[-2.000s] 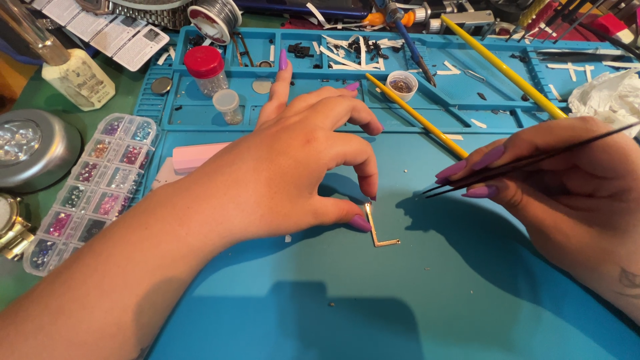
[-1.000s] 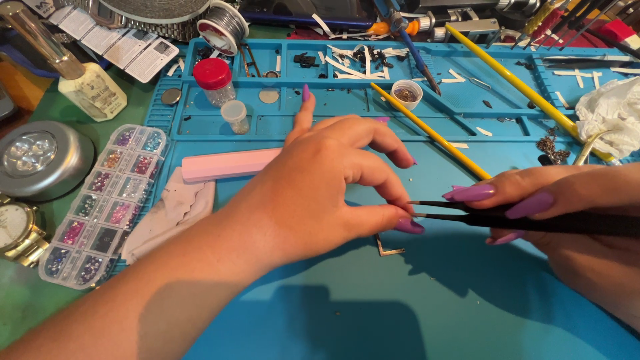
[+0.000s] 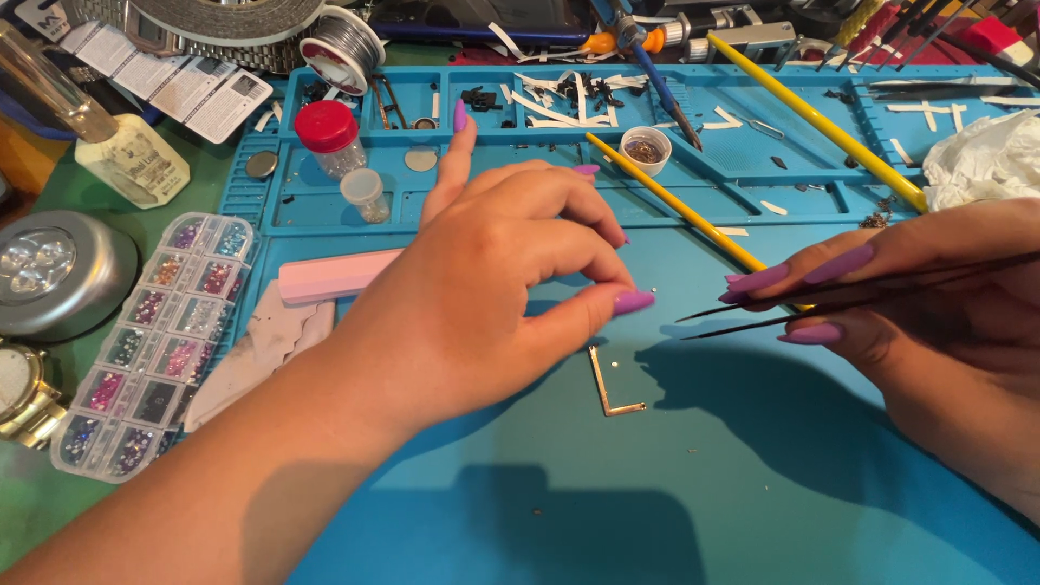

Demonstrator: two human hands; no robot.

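My left hand (image 3: pixel 496 284) hovers over the blue work mat (image 3: pixel 569 520), its thumb and index fingertips close together; whether something tiny is between them cannot be seen. In my right hand (image 3: pixel 886 301) is a pair of dark, fine-tipped tweezers (image 3: pixel 756 318), tips a little apart with nothing visible between them, pointing left toward my left thumb. Just below that thumb, an L-shaped gold-coloured metal piece (image 3: pixel 604 386) lies on the mat. A tiny pale stone (image 3: pixel 615 365) lies inside its corner, and another small shiny bit (image 3: pixel 654 290) is farther back.
A rhinestone box (image 3: pixel 154 349), a pink bar (image 3: pixel 337 275) and a stained cloth (image 3: pixel 268 349) lie left. Behind are a red-capped jar (image 3: pixel 329 138), a small vial (image 3: pixel 366 195), a cup (image 3: pixel 645 150) and yellow sticks (image 3: pixel 682 210). Crumpled tissue (image 3: pixel 983 158) sits at right.
The tweezers were at my left thumb and index fingertips one second ago; they have now drawn back to the right. A tiny pale stone now shows beside the L-shaped piece.
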